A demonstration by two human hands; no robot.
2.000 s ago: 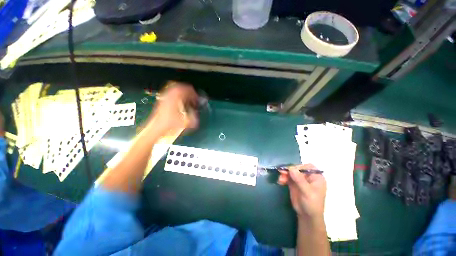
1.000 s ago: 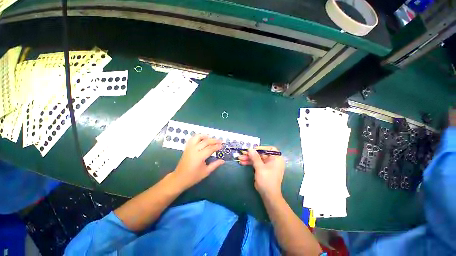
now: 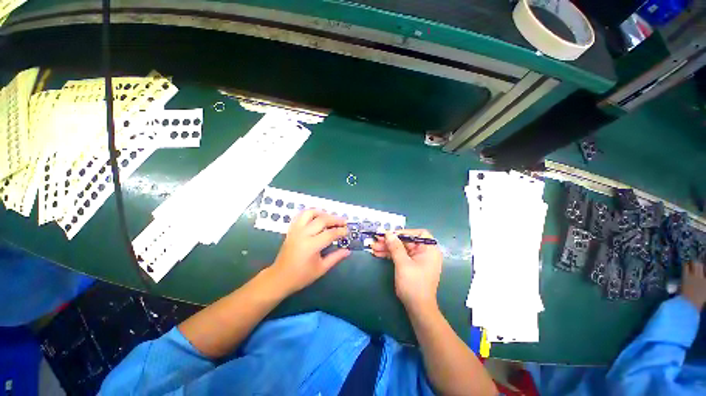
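My left hand [image 3: 303, 251] holds a dark plastic housing [image 3: 356, 237] with round openings over the lower edge of the adhesive dot sheet [image 3: 272, 209]. My right hand [image 3: 414, 267] grips the dark tweezers [image 3: 418, 240] like a pen, and their tip is at the housing. The fingers cover part of the housing, and whether a dot is on the tip is too small to tell. The dot sheet is white with rows of dark round spots, partly hidden behind my left hand.
Stacked white sheets lie diagonally at left [image 3: 221, 186] and upright at right [image 3: 507, 255]. Yellowish dot sheets [image 3: 77, 139] spread at far left. A pile of housings [image 3: 623, 244] is at far right by another person's hand [image 3: 694, 285]. Masking tape [image 3: 553, 29] sits on the raised shelf.
Since two seconds ago, my left hand has come from the back left to the dot sheet and now holds a housing. My right hand has moved left to it. Another person's hand appears at the pile.
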